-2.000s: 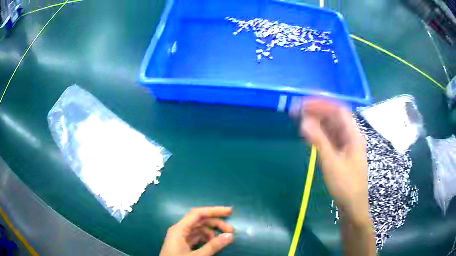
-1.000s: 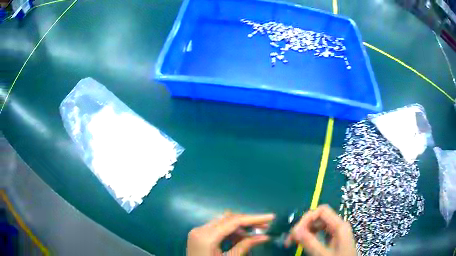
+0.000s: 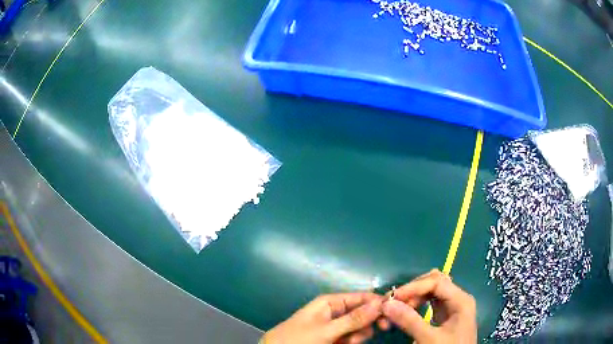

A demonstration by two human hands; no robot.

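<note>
My left hand [image 3: 336,319] and my right hand [image 3: 433,306] meet at the bottom centre, fingertips together. Between them is a tiny dark-and-silver pin [image 3: 392,293], pinched by my right thumb and finger. My left thumb and finger are pressed together against it; whether they hold a white cap is hidden. An open clear bag of white caps [image 3: 195,175] lies on the left, its contents at the mouth. A large speckled pile of pins [image 3: 538,242] lies on the right.
A blue tray [image 3: 396,94] with scattered small parts [image 3: 443,27] stands at the top. A smaller whitish bag [image 3: 571,158] lies at the pile's upper edge. A yellow line [image 3: 464,208] crosses the green surface [image 3: 356,195]. Grey floor shows at the lower left.
My right hand came down from the tray's front edge to my left hand, and the fingertips have now closed together. The view has shifted, so the bag and tray sit higher and further right.
</note>
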